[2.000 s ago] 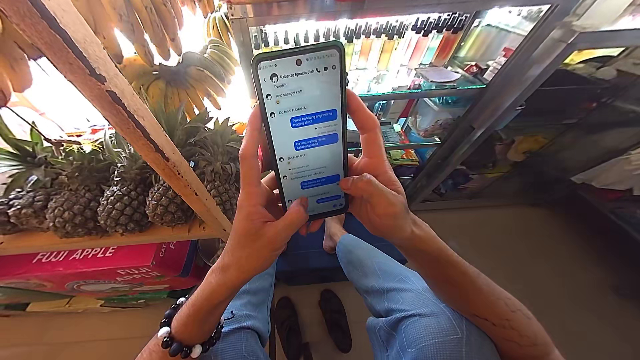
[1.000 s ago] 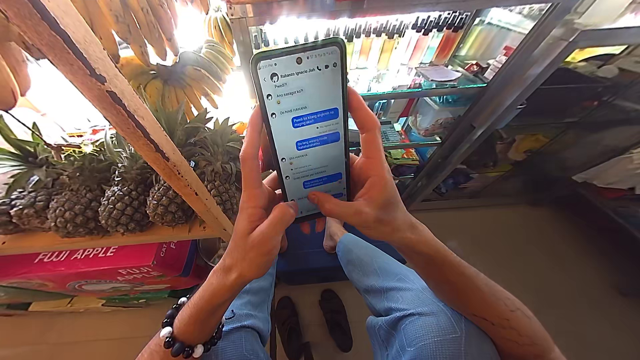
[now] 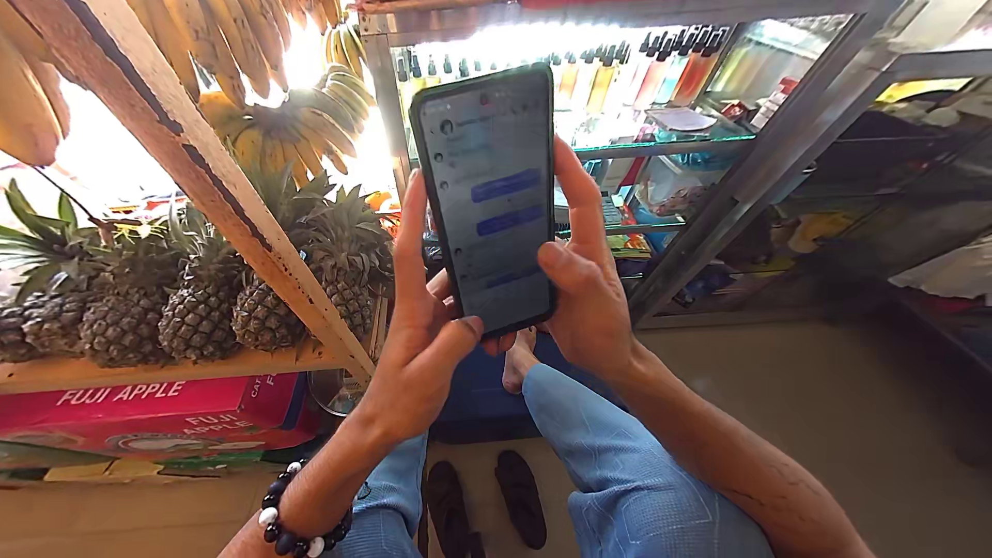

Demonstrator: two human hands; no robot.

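Observation:
A smartphone [image 3: 496,209] in a dark case is held upright, tilted slightly, in front of me. Its screen looks dimmer and blurred, with a message thread of blue bubbles. My left hand [image 3: 422,333] grips its left side, the thumb at the lower left corner and the index finger along the edge. My right hand [image 3: 593,302] holds the right side, its thumb bent over the right edge of the screen. Fingers of both hands are partly hidden behind the phone. A bracelet of black and white beads [image 3: 298,515] circles my left wrist.
Pineapples [image 3: 198,318] line a wooden shelf [image 3: 178,372] at left, above a red fruit carton [image 3: 155,415]. Bananas [image 3: 287,128] hang above. Behind the phone stands a glass display case [image 3: 666,147] with bottles. Dark sandals [image 3: 521,496] lie on the floor between my legs.
The phone's screen has turned dimmer and blurred. My right thumb has moved from the lower part of the screen up to its right edge.

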